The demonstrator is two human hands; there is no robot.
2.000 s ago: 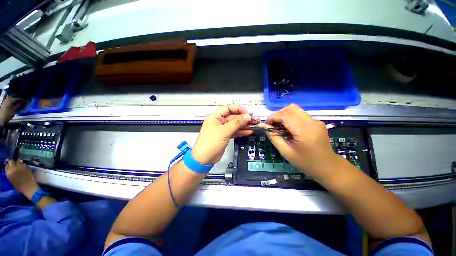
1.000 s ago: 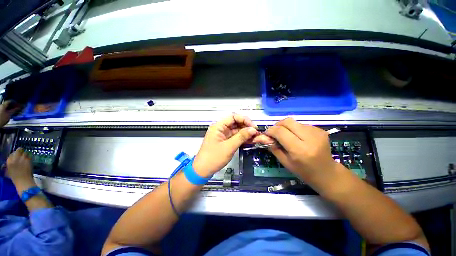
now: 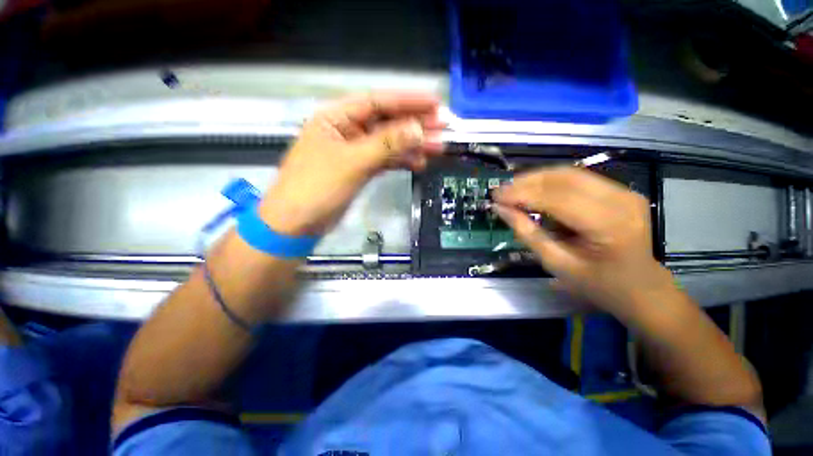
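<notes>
The green circuit board (image 3: 465, 239) lies in its black carrier (image 3: 430, 214) on the conveyor, right of centre. My right hand (image 3: 579, 223) is over the right part of the board, fingertips pinched together near its middle; whether a small component is between them is too blurred to tell. My left hand (image 3: 365, 147) is raised above the carrier's upper left, thumb and fingers close together and blurred; I cannot tell if it holds anything. A blue wrist strap (image 3: 272, 237) is on my left wrist.
A blue parts bin (image 3: 546, 98) with dark parts stands behind the board. The front silver rail (image 3: 392, 298) runs across, with a small silver fitting (image 3: 373, 248) left of the carrier. A small dark part (image 3: 169, 79) lies on the back ledge. Another person's blue sleeve (image 3: 27, 383) shows lower left.
My hands were together over the carrier and are now apart. The right hand has lowered onto the board; the left has moved left. The view has tilted down.
</notes>
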